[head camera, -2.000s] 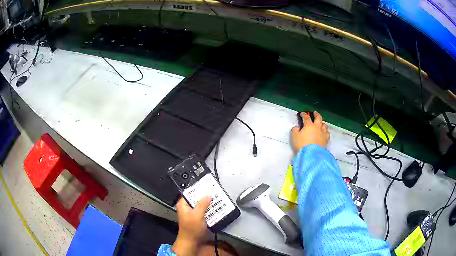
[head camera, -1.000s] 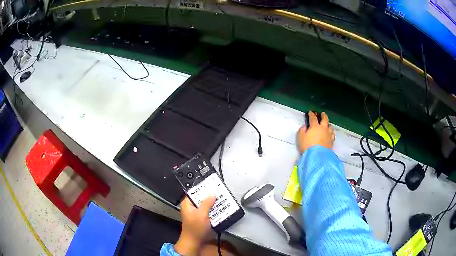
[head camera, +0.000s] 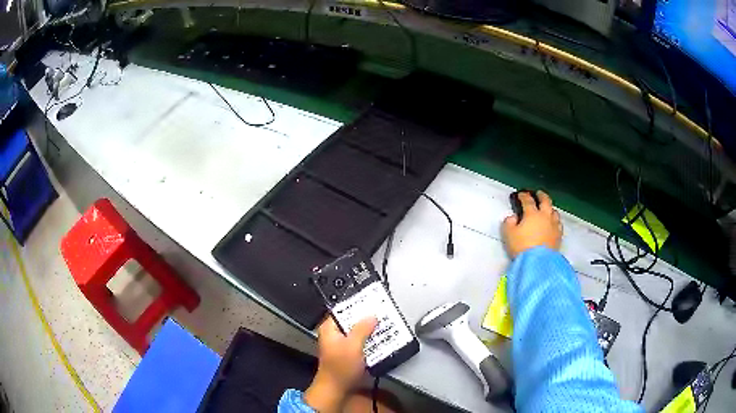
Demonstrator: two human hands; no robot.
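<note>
My left hand (head camera: 343, 355) holds a smartphone (head camera: 345, 278) back side up, over the bench's front edge. A white barcode label (head camera: 379, 324) covers the phone's lower back, and my thumb lies on it. A black cord hangs below the phone. My right hand (head camera: 533, 222) rests on a black computer mouse (head camera: 519, 202) near the green strip. A grey-white barcode scanner (head camera: 464, 339) lies between my hands. The loose USB cable plug (head camera: 450, 251) lies on the bench behind the scanner.
A long black phone tray (head camera: 323, 198) lies across the bench. A red stool (head camera: 121, 266), a blue panel (head camera: 169, 371) and another black tray (head camera: 262, 375) are at the lower left. Yellow notes (head camera: 646, 228), tangled cables, another phone (head camera: 604, 329) and a mouse (head camera: 687, 302) lie right.
The whole view has shifted, so the bench and things on it appear farther right. My left hand still holds the phone, and my right hand stays on the mouse.
</note>
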